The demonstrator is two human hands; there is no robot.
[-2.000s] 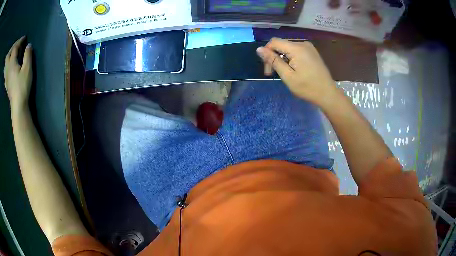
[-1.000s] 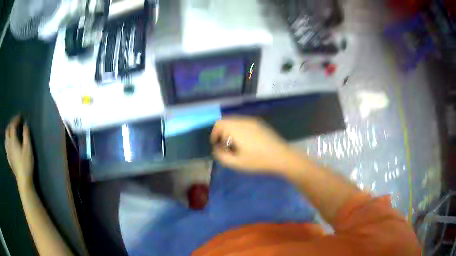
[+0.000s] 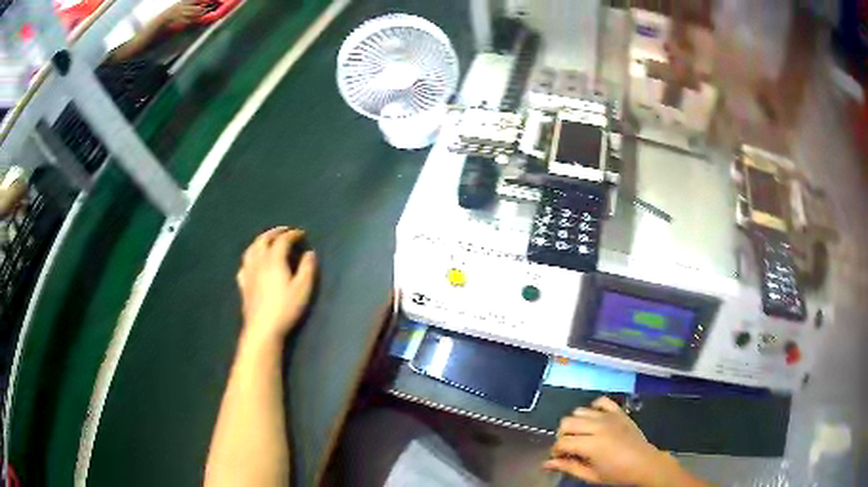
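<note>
My left hand (image 3: pixel 276 276) rests on the dark green bench, fingers slightly apart, holding nothing. My right hand (image 3: pixel 609 445) is at the front edge of the dark shelf, fingers curled; a small dark thing shows beside its fingertips, and whether it is held cannot be told. The white test machine (image 3: pixel 495 309) stands ahead. An open flip phone (image 3: pixel 567 228) sits in its left fixture, keypad towards me. Another open flip phone (image 3: pixel 780 271) sits in the right fixture. The touchscreen (image 3: pixel 645 321) is lit purple with green blocks.
A smartphone (image 3: pixel 483 369) lies on the dark shelf (image 3: pixel 723 425) under the machine front. A small white fan (image 3: pixel 398 71) stands left of the machine. The bench (image 3: pixel 205 285) has a pale edge. Another person's hand (image 3: pixel 186 13) shows at the far upper left, near something red.
The view has swung up and left, bringing the fan, line and both phones into clearer sight. My right hand now appears low at the shelf's front edge. My left hand still rests on the bench.
</note>
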